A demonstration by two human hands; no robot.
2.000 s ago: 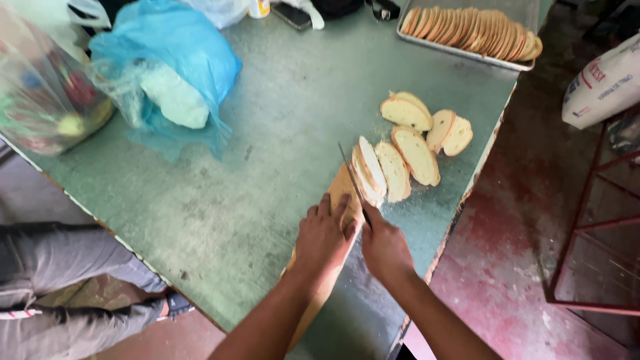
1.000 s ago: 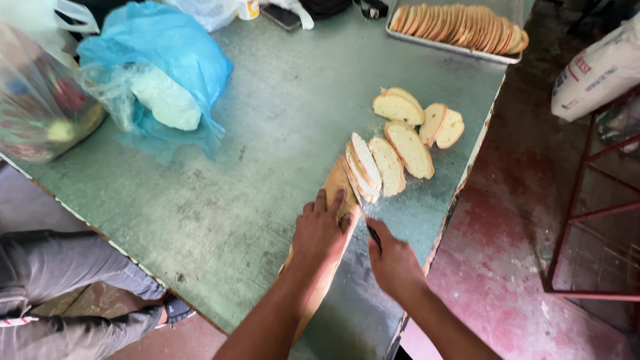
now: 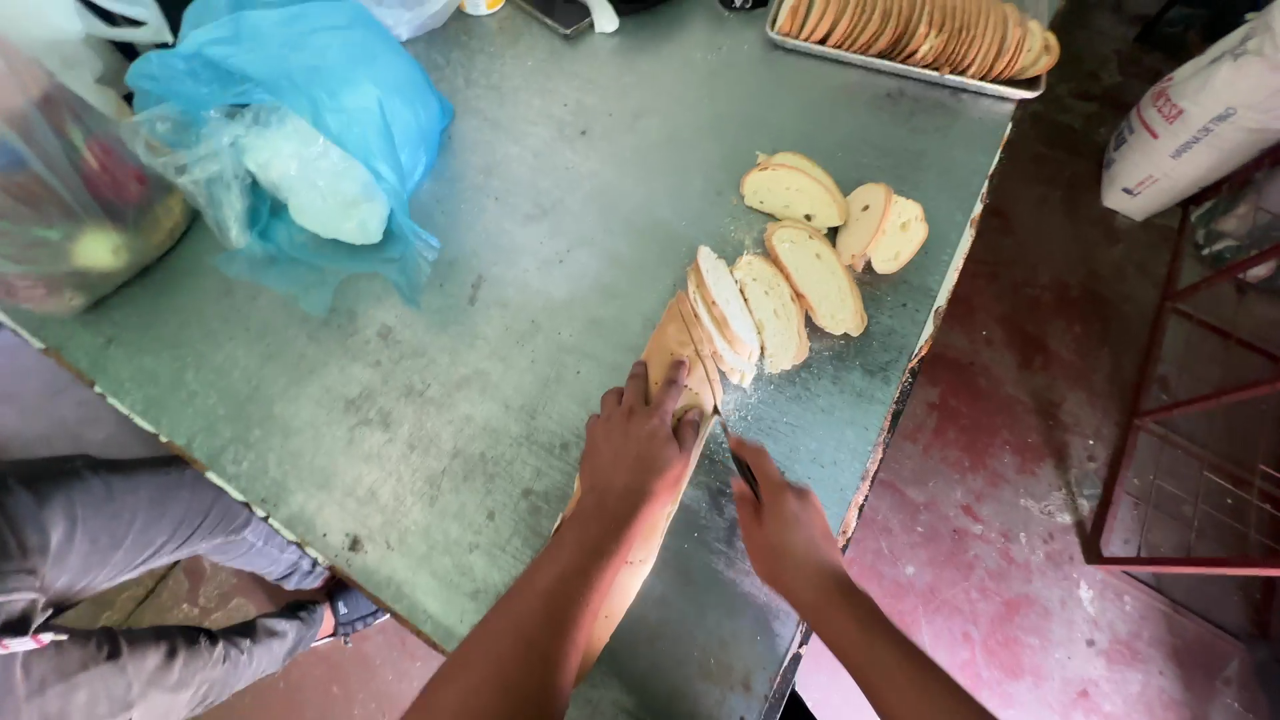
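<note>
A long loaf of bread (image 3: 640,570) lies on the worn table, partly under my left arm. My left hand (image 3: 645,435) presses on it near its cut end, fingers spread over the crust. My right hand (image 3: 785,520) grips the dark handle of a knife (image 3: 742,465), whose blade is mostly hidden in the loaf, with a thin slice parting from the end. Several cut bread slices (image 3: 815,277) lie just beyond the cut end, some leaning on each other, with crumbs around them.
A metal tray (image 3: 900,72) of sliced bread stands at the table's far right corner. Blue (image 3: 300,90) and clear plastic bags (image 3: 80,200) sit at the left. A person's legs (image 3: 150,520) are beside the left edge. A flour sack (image 3: 1190,120) and red metal rack (image 3: 1120,480) stand right.
My right hand has drawn back toward me with the knife, then more of the blade showed above the loaf. My left hand stays on the loaf.
</note>
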